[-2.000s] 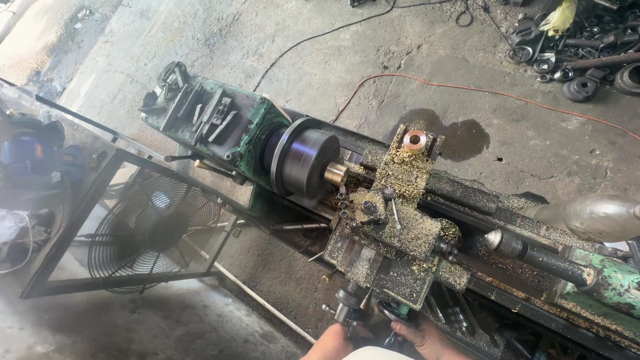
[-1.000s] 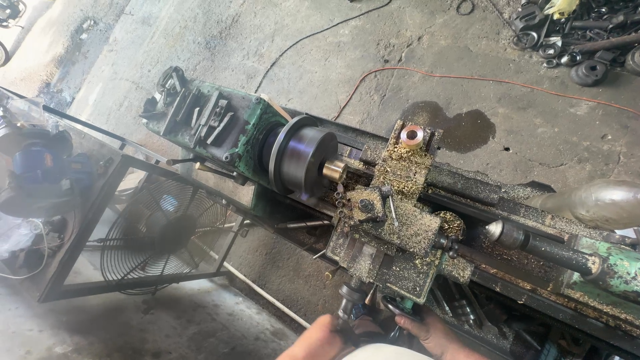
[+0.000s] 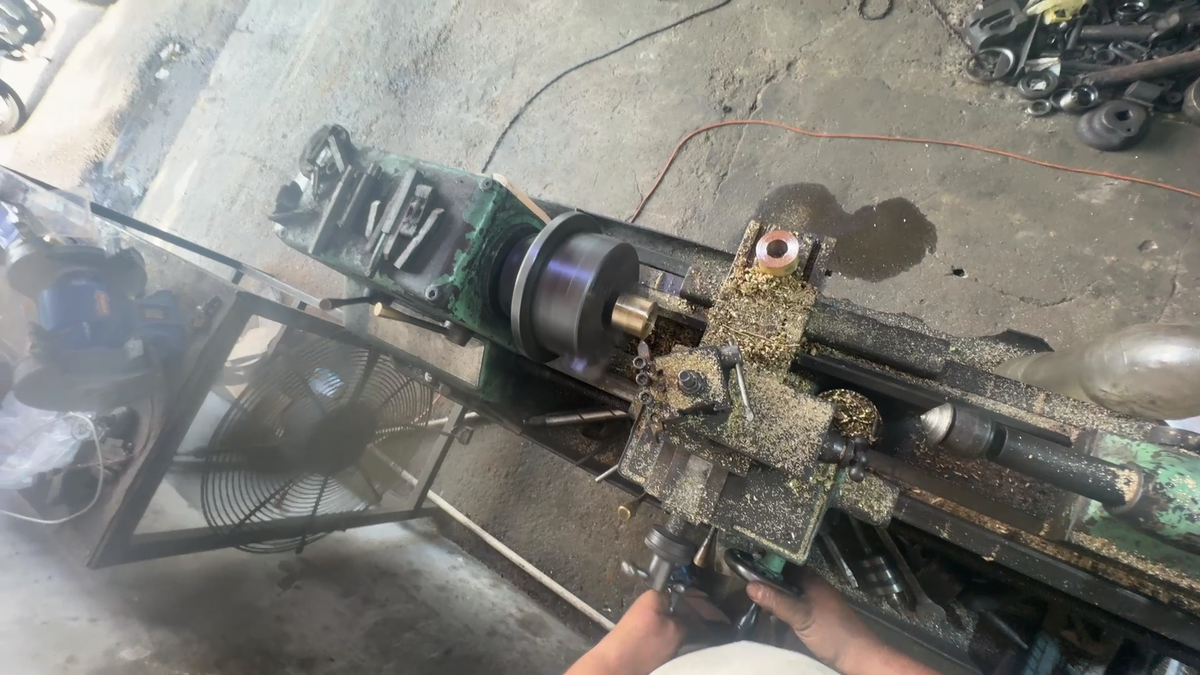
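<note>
My left hand [image 3: 656, 626] is closed on the cross-slide handle [image 3: 664, 562] at the front of a metal lathe. My right hand [image 3: 808, 614] grips the rim of the carriage handwheel [image 3: 764, 572] beside it. Above them, the carriage with its tool post [image 3: 692, 382] is strewn with brass chips. A brass cylinder [image 3: 635, 315] sticks out of the lathe chuck [image 3: 581, 286], which looks blurred as if spinning. The tool post stands just below and right of the brass cylinder, a small gap apart. A copper-coloured ring [image 3: 777, 251] rests on the far end of the cross slide.
The tailstock [image 3: 1139, 487] with its pointed center [image 3: 942, 425] is at the right. A caged fan [image 3: 323, 436] and a blue bench grinder [image 3: 84, 314] stand left. An orange cable [image 3: 844, 134] crosses the concrete floor; metal parts [image 3: 1111, 122] are heaped at the upper right.
Both hands stay at the carriage controls. The left hand has shifted slightly around its handle. Nothing else has plainly moved.
</note>
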